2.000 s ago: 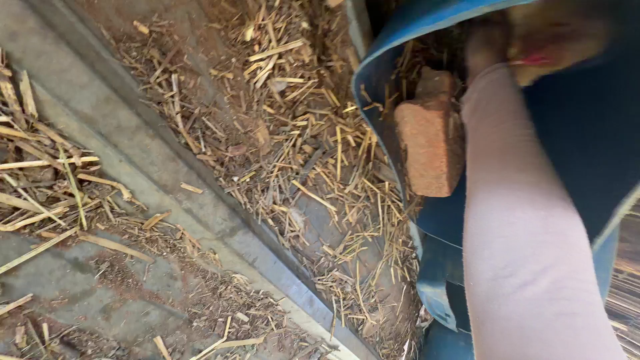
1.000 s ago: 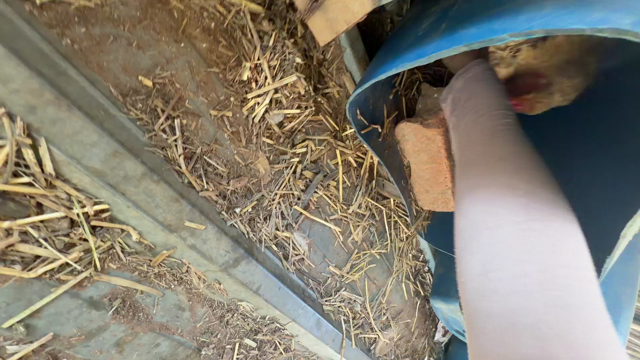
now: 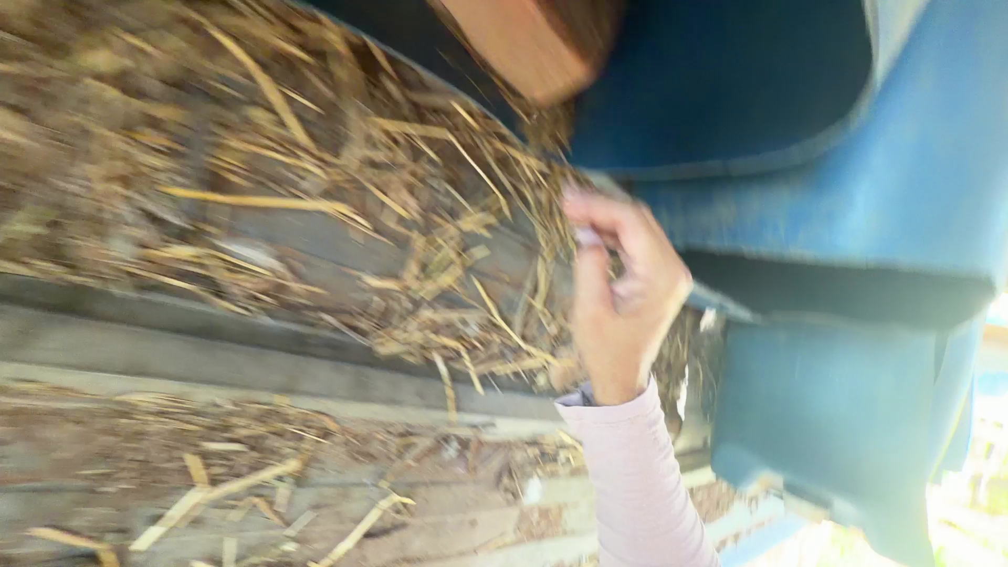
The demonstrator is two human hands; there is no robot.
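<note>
My right hand, in a pale pink sleeve, is right of centre beside loose straw. Its thumb and index finger curl towards each other at the straw's edge, just below the rim of a blue plastic container. Blur hides whether strands lie between the fingertips. Above the hand, an orange-red brick is at the container's opening, partly cut off by the top edge. My left hand is not in view.
A long grey ledge runs across the left and middle, with scattered straw above and below it. A blue-green panel hangs at the right. Bright light fills the lower right corner.
My right hand, earlier reaching inside the blue container beside a yellowish thing, is now out of it and lower, by the straw. The view has shifted a lot and blurred.
</note>
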